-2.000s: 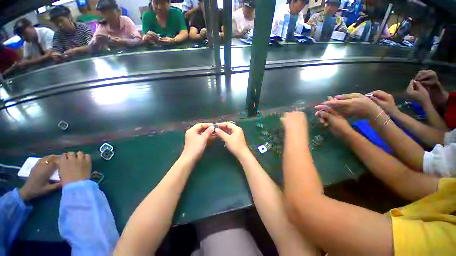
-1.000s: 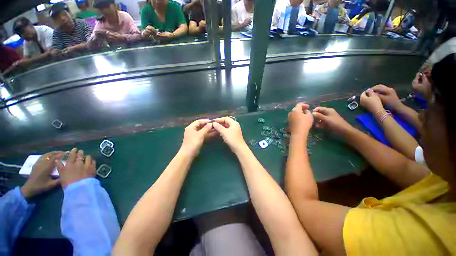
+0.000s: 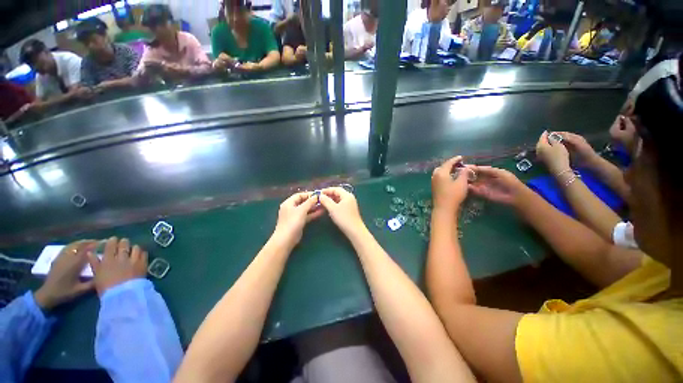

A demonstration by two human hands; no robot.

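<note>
My left hand [image 3: 296, 215] and my right hand [image 3: 341, 209] meet above the far part of the green bench. Their fingertips pinch a small part [image 3: 316, 195] between them. The part is mostly hidden by the fingers; a small bluish-white bit shows, and its shape cannot be told. A thin pale curved edge [image 3: 346, 188] shows just behind my right fingers. A loose heap of small clear pieces [image 3: 427, 215] lies right of my hands, with a white square unit with a dark centre [image 3: 395, 222] at its left side.
Open square frames [image 3: 159, 268] lie at left, beside a blue-sleeved worker's hands on a white block [image 3: 49, 259]. A yellow-clad worker's hands [image 3: 473, 182] hold parts at right. A green post [image 3: 383, 105] rises beyond the bench, before the dark conveyor [image 3: 247, 142]. A blue sheet [image 3: 550, 195] lies far right.
My hands stay together at nearly the same place, with small finger shifts. The yellow-clad worker's near arm has drawn back from over the heap. The frame on the conveyor has moved left.
</note>
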